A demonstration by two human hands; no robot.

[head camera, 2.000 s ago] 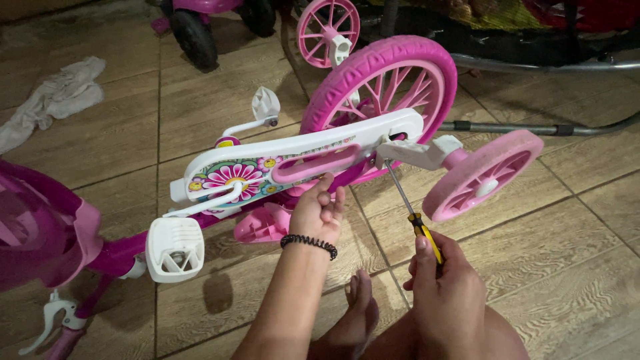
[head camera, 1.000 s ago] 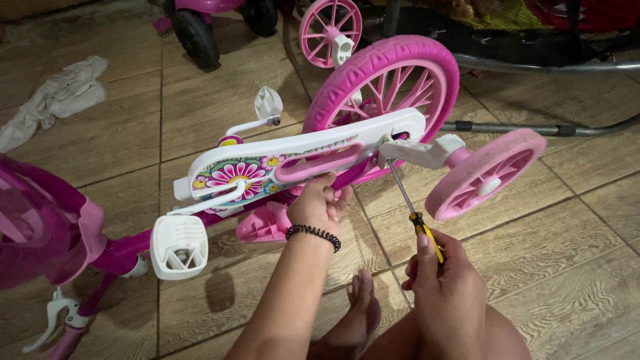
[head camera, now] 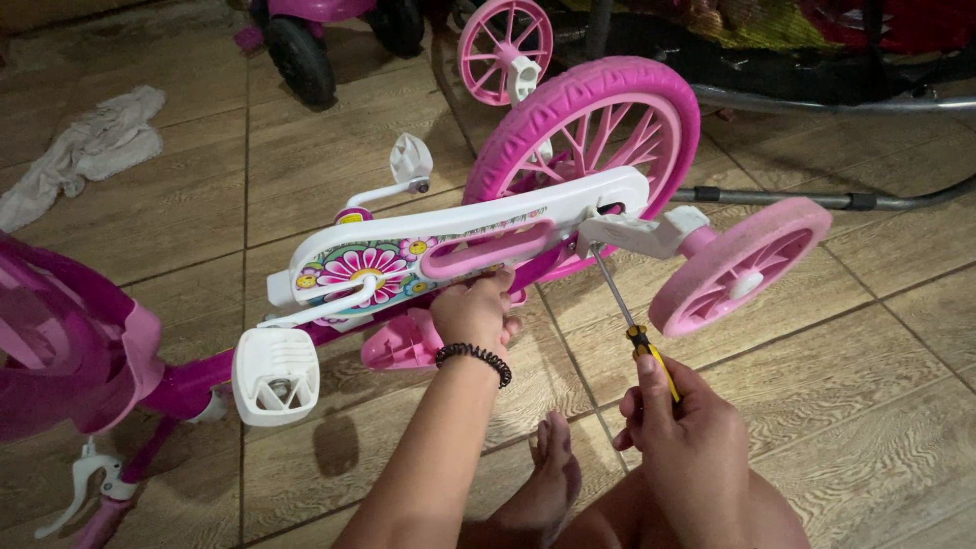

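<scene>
A pink child's bicycle lies upside down or tipped across the floor, its rear wheel (head camera: 671, 137) at the upper middle. My right hand (head camera: 679, 427) grips a screwdriver (head camera: 648, 352) with a yellow and black handle. The screwdriver's tip is at the white bracket (head camera: 637, 232) of the near training wheel (head camera: 743, 267), beside the rear axle. My left hand (head camera: 476, 309), a black coil band at its wrist, is at the magenta frame tube under the white chain guard (head camera: 473, 212); its fingertips are partly hidden. A pink plastic seat-like part (head camera: 404, 343) lies just left of that hand.
A white pedal (head camera: 276, 377) juts out at the left, above a white brake lever (head camera: 88, 484). The far training wheel (head camera: 505, 49) is behind the rear wheel. A white cloth (head camera: 99, 145), a ride-on toy's black wheel (head camera: 301, 61) and a metal tube frame (head camera: 808, 200) are on the tiled floor.
My left hand has shifted slightly along the frame tube, and its fingers are now tucked closer under the chain guard. The screwdriver remains at the bracket in my right hand.
</scene>
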